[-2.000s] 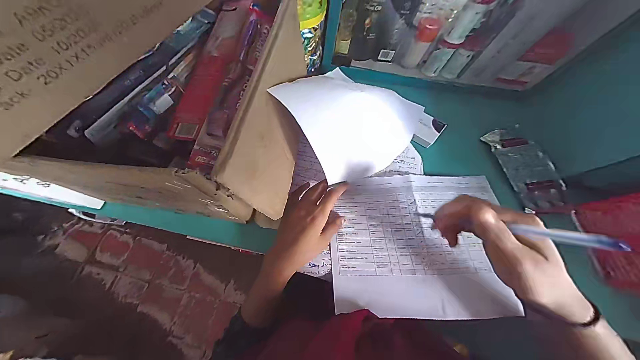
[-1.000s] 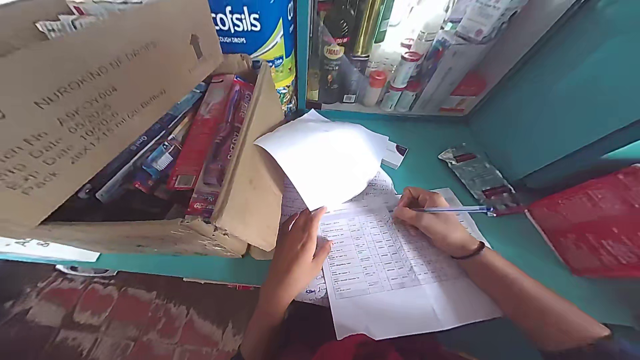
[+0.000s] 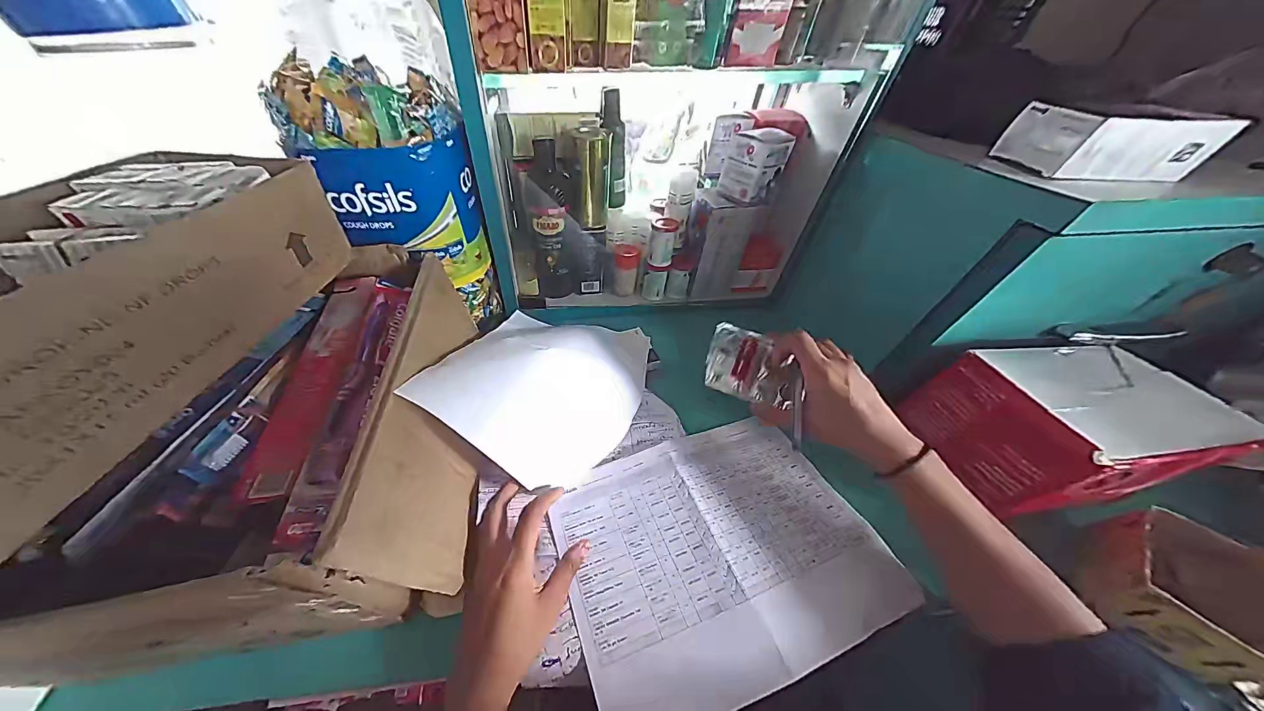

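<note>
My right hand (image 3: 825, 400) grips a foil blister pack (image 3: 739, 363) above the teal counter, with a pen (image 3: 797, 410) also held in its fingers and pointing down. A creased printed sheet with a table (image 3: 721, 553) lies below it on the counter. My left hand (image 3: 518, 583) rests with fingers apart at that sheet's left edge, its fingertips at the lower corner of a curled blank white sheet (image 3: 543, 395). Handwritten papers (image 3: 647, 425) show partly from under both sheets.
At left stands an opened cardboard box (image 3: 415, 474) of toothbrush and toothpaste packs. Behind it is a blue candy jar (image 3: 395, 197). A glass cabinet (image 3: 632, 306) of bottles and cartons borders the counter's back. To the right are a red and white box (image 3: 1076, 425) and a cardboard carton (image 3: 1195, 583).
My right hand has left the printed sheet, where it held the pen, and has taken hold of the blister pack that lay on the counter. The view has tilted up.
</note>
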